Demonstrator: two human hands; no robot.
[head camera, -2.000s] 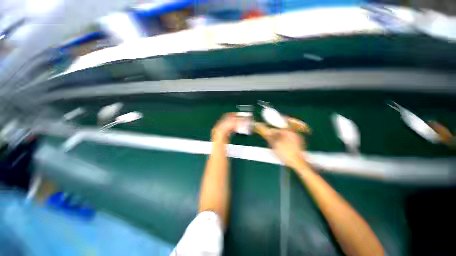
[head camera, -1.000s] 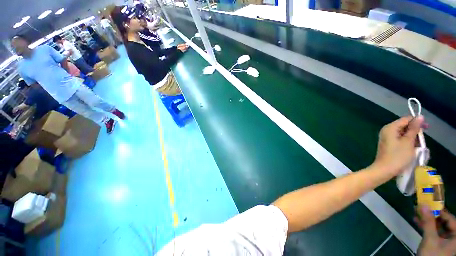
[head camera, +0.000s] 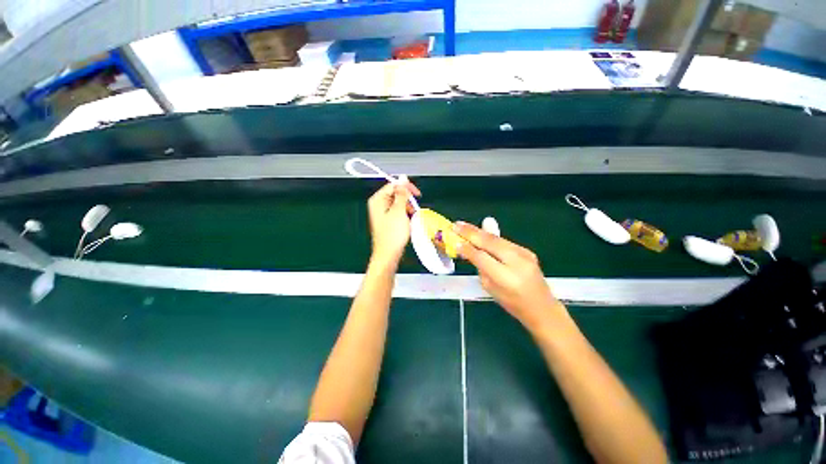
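My left hand (head camera: 391, 217) grips the white cord loop (head camera: 369, 169) near the narrow end of a white device body (head camera: 429, 246). The loop points up and left from the fingers. My right hand (head camera: 507, 267) holds a yellow printed piece (head camera: 437, 231) against the right side of the white body. My right fingers cover part of the yellow piece. The small white end of another item (head camera: 490, 226) shows just behind my right hand.
White bodies with cords (head camera: 125, 231) lie on the green belt at far left. At right lie a white body (head camera: 607, 227), another yellow piece (head camera: 645, 235) and more pairs. A black fixture (head camera: 743, 362) stands at lower right. A pale rail (head camera: 344, 283) runs lengthwise in front.
The view has swung right, from the aisle and people to the belt ahead. The yellow piece, earlier below my left hand beside the white body, is now held in my right fingers against it.
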